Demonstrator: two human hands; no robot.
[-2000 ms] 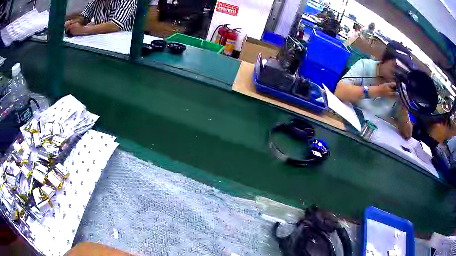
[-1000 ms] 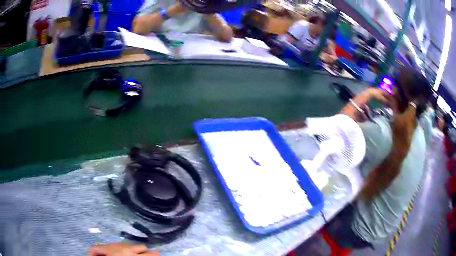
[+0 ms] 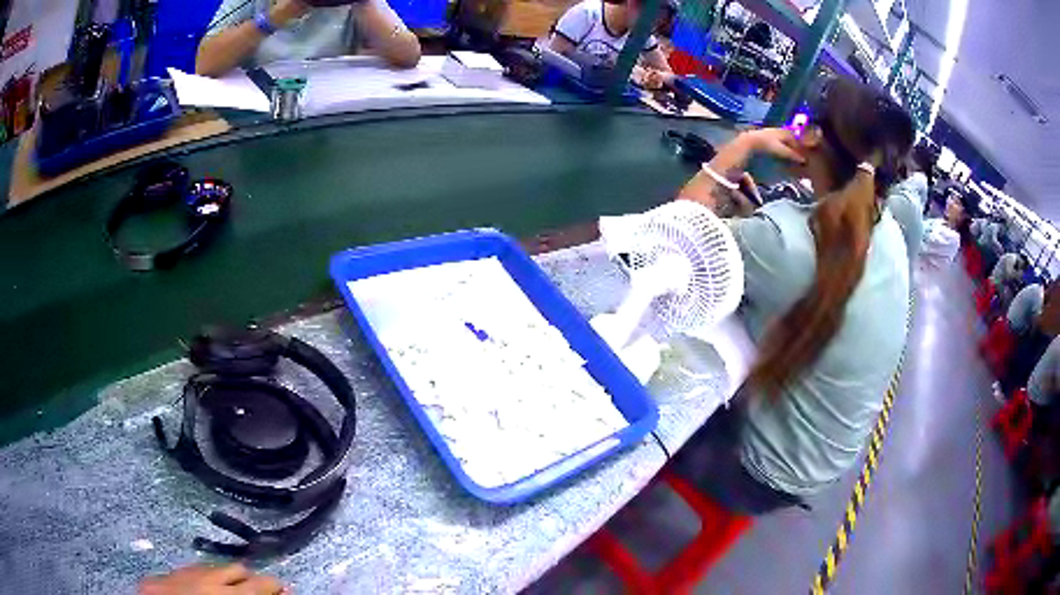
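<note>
Black headphones [image 3: 262, 430] lie folded on the greyish bubble-wrap bench covering at the lower left, with one round cup inside the curved band. A hand, apparently my right hand [image 3: 212, 580], shows at the bottom edge just below them, mostly cut off. The visible part does not touch the headphones, and whether it holds something is hidden. My left hand is not in view. A blue tray [image 3: 556, 305] right of the headphones holds many small white pieces and one small dark blue piece.
A white fan [image 3: 680, 273] stands behind the tray's right side, beside a seated person [image 3: 843, 349] on a red stool. Other headphones [image 3: 169, 217] lie on the green conveyor [image 3: 384, 174]. People sit across it. A small white piece [image 3: 142, 544] lies on the bench covering.
The view has swung right: headphones and tray have shifted left in the picture, and the battery heap has left it. The fan and neighbouring person show more fully. The hand remains at the bottom edge.
</note>
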